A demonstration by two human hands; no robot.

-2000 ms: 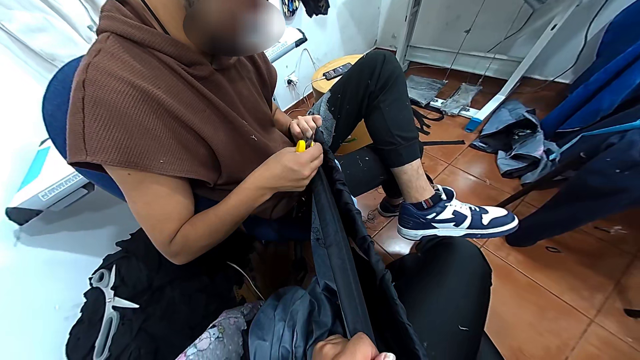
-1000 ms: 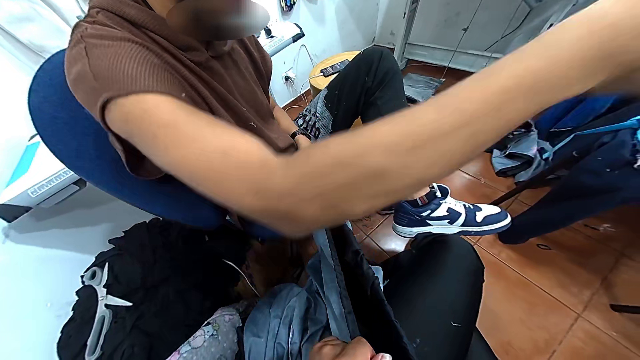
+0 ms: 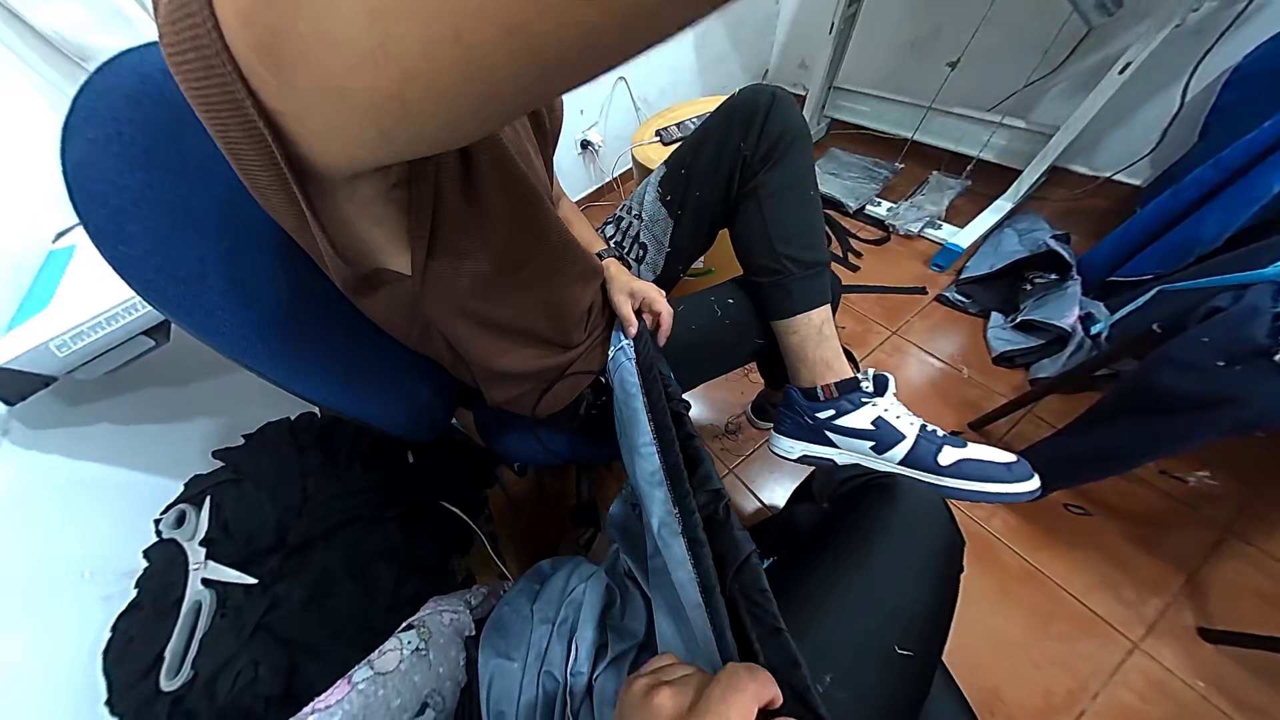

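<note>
At the bottom edge of the head view, my left hand [image 3: 698,690] is closed on a long edge of a grey and black fabric garment [image 3: 660,490]. The fabric runs up and away, with a black strip [image 3: 685,470] beside the grey cloth. Its far end is pinched by a co-worker's hand [image 3: 640,300]. Grey cloth lies bunched left of my hand. My right hand is out of view.
The co-worker's other arm [image 3: 450,70] crosses the top. White-handled scissors [image 3: 195,590] lie on black fabric [image 3: 300,540] at left. A blue chair [image 3: 230,240], a crossed leg with a sneaker [image 3: 890,435] and a metal frame [image 3: 1050,150] stand around.
The co-worker's near arm has swung away from the garment's far end and up across the view; that hand held a yellow item there earlier. My left hand stays on the garment.
</note>
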